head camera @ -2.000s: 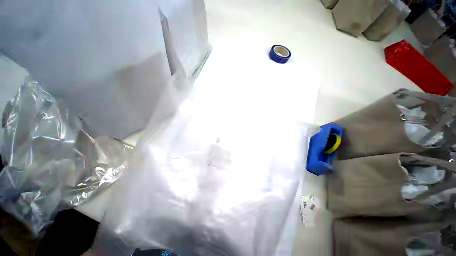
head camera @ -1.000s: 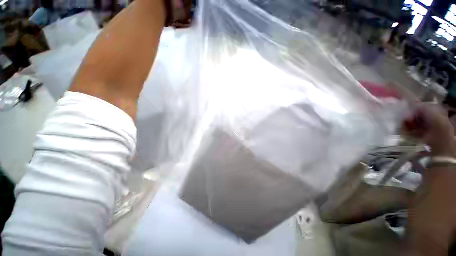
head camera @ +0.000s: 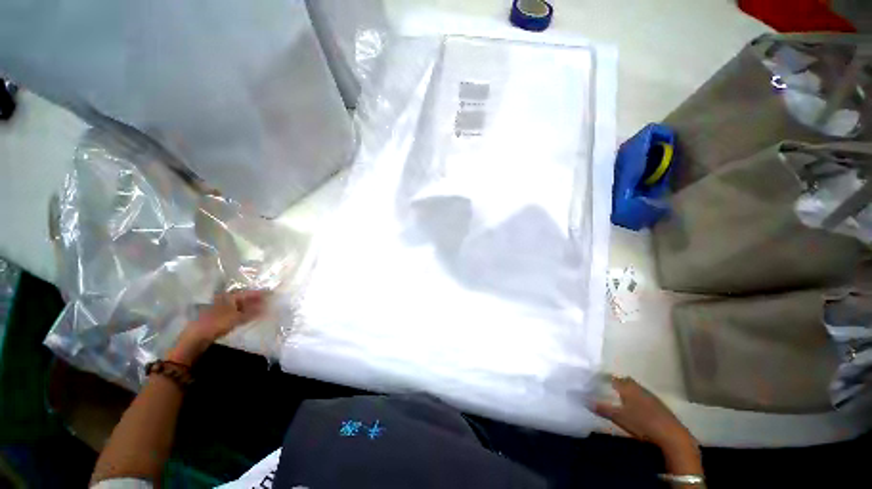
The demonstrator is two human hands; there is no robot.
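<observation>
A wrapped tote bag in a clear polybag point(head camera: 507, 239) lies flat in front of me, with printed text near its far end. The white paper sheets point(head camera: 605, 143) show beside and under it. My right hand point(head camera: 636, 411) is at the polybag's near right corner, its fingers closed on the edge. My left hand point(head camera: 222, 317) is blurred, beside the glossy stack of polybags point(head camera: 134, 239) and left of the wrapped tote bag; I cannot tell whether it touches plastic.
Wrapped totes point(head camera: 220, 105) stand at the far left. A tape dispenser point(head camera: 641, 177) and barcode stickers point(head camera: 622, 291) lie to the right, beside several unwrapped tote bags point(head camera: 755, 224). A blue tape roll point(head camera: 531, 13) and red tray point(head camera: 794, 11) are at the far side.
The tote bag and clear polybag have come down from being held up and now lie flat. My raised left hand has lowered to the near left; my right hand has moved down to the near edge.
</observation>
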